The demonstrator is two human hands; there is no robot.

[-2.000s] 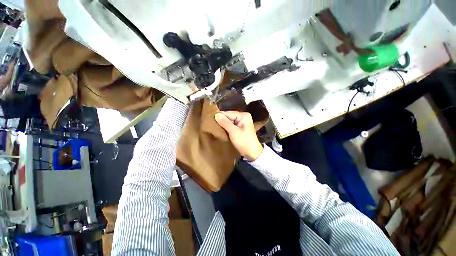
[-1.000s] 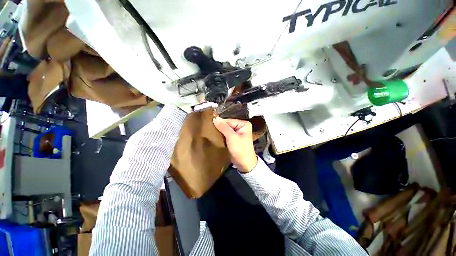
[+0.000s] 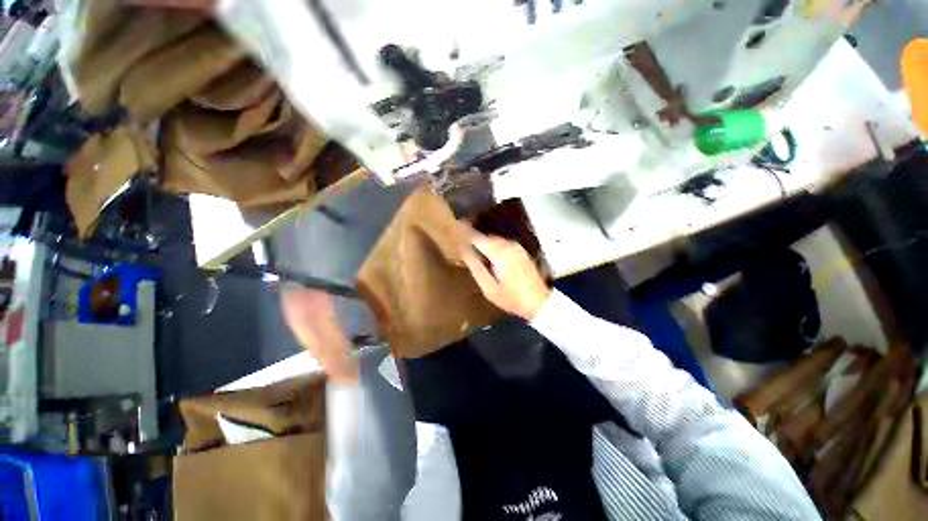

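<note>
The brown bag body (image 3: 422,280) hangs from the end of the sewing machine's cylinder arm (image 3: 585,168), its upper edge close to the dark presser foot area (image 3: 448,127). My right hand (image 3: 509,273) pinches the bag's upper right edge between thumb and fingers. My left hand (image 3: 317,324) is off the bag, to its left, and strongly blurred. It shows no thing in it, but its fingers cannot be made out clearly. The exact contact of the bag edge with the needle is hidden.
Brown pieces are heaped beyond the machine (image 3: 244,132). More lie at lower left (image 3: 249,478) and lower right. A green cylinder (image 3: 730,132) stands by the machine base on the white table (image 3: 651,229). Blue bins are at far left. An orange item (image 3: 916,81) is at upper right.
My left hand, earlier hidden by the machine head, has come back toward me and down, away from the bag. My right hand still pinches the bag edge. The view has shifted.
</note>
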